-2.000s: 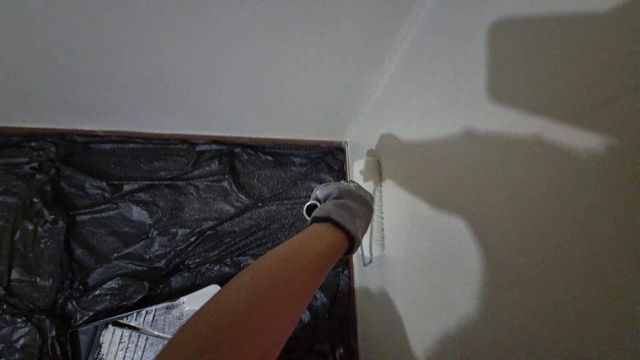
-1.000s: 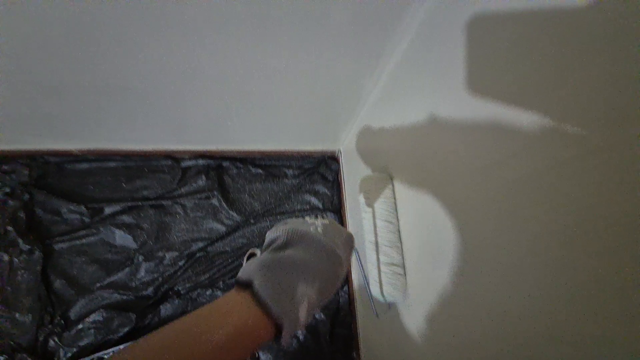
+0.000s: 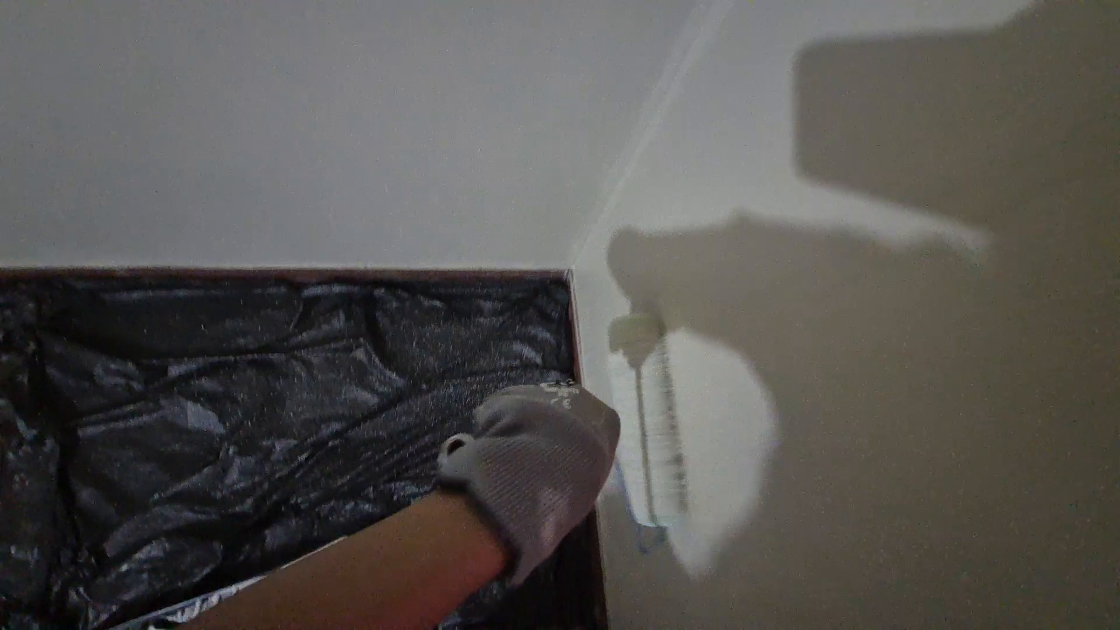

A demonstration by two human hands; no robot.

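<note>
My left hand (image 3: pixel 542 468), in a grey knitted glove, is closed around the handle of a paint roller (image 3: pixel 652 429). The round end of the handle shows at the left side of the glove. The white roller cover lies upright along the right-hand wall (image 3: pixel 919 437), just right of the corner, with its wire frame partly hidden behind my hand. Part of the roller is in shadow. My right hand is not in view.
Wrinkled black plastic sheeting (image 3: pixel 219 385) spreads below the left-hand wall (image 3: pixel 262 131), bordered by a narrow brown edge (image 3: pixel 262 274). A pale tray edge (image 3: pixel 206 602) shows at the bottom left, partly behind my forearm. Large shadows fall on the right-hand wall.
My left hand and the roller have moved down along the right-hand wall since the first frame. The roller tray, plainer then at the bottom left, is now mostly out of view.
</note>
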